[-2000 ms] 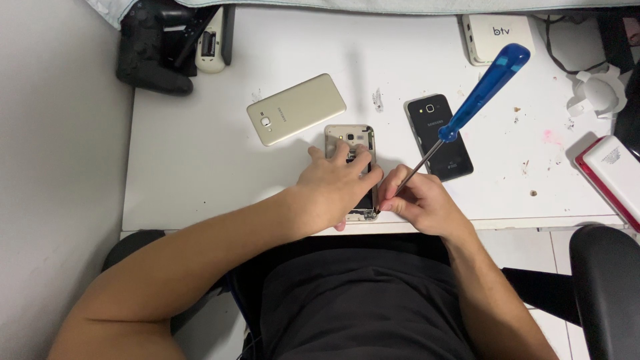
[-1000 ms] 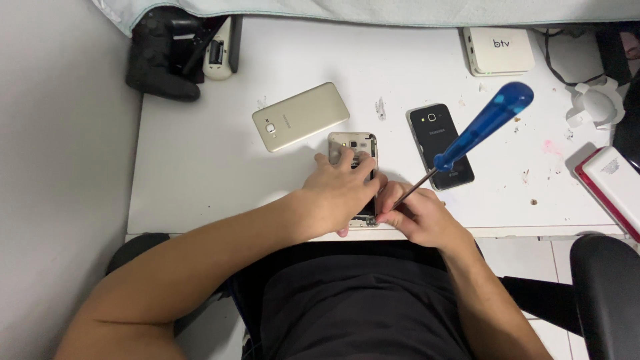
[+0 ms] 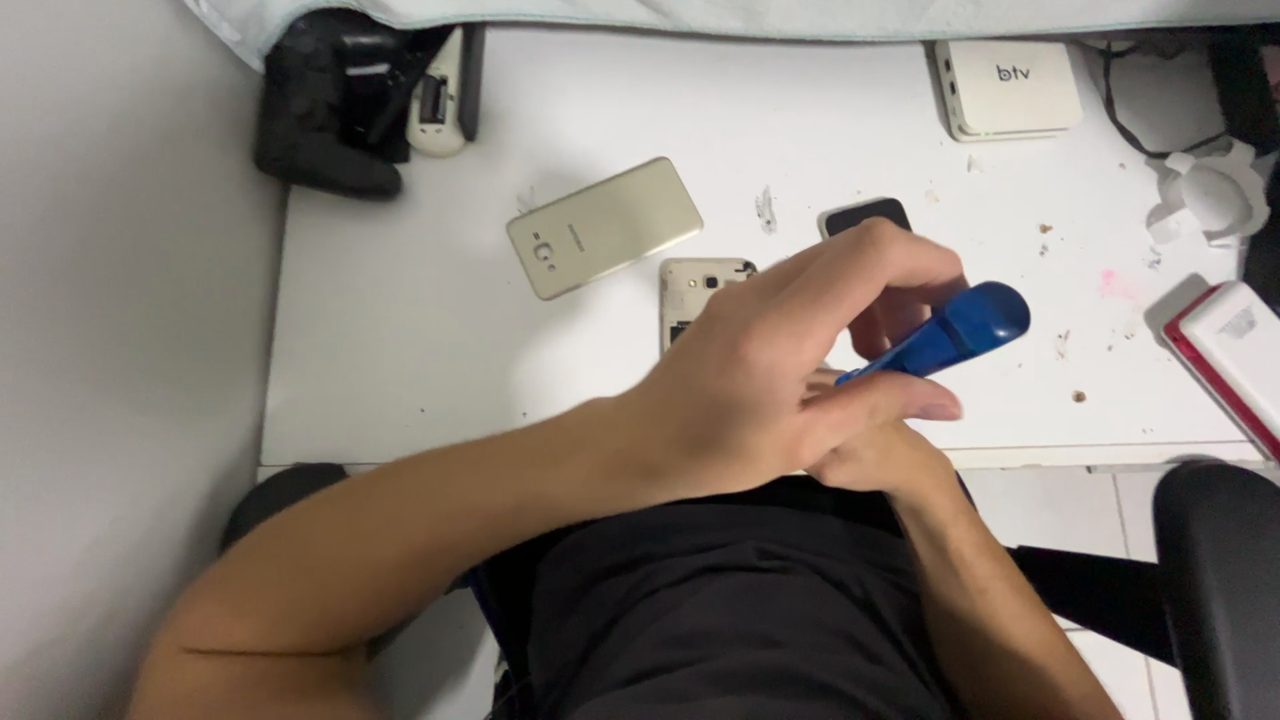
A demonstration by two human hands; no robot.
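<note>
My left hand (image 3: 770,370) reaches across to the blue handle of a screwdriver (image 3: 950,335), its thumb below the handle and its curled fingers above. Whether it grips the handle is unclear. Under it lies my right hand (image 3: 880,455), whose fingers are mostly covered, so its hold is not visible. The screwdriver's shaft and tip are hidden. An opened phone body (image 3: 682,290) shows its camera end beyond my left hand; the rest is covered. A gold phone back cover (image 3: 607,228) rests to the upper left. Part of a black phone (image 3: 868,214) shows behind my left fingers.
Black game controller (image 3: 320,110) and a pale device (image 3: 437,110) sit at the back left. At the back right are a white TV box (image 3: 1015,90) and cables. A white plastic piece (image 3: 1208,195) and a red-and-white case (image 3: 1235,345) lie on the right.
My left hand has left the opened phone and moved right, to the screwdriver handle and over my right hand. The handle now points more to the right and sits lower in view.
</note>
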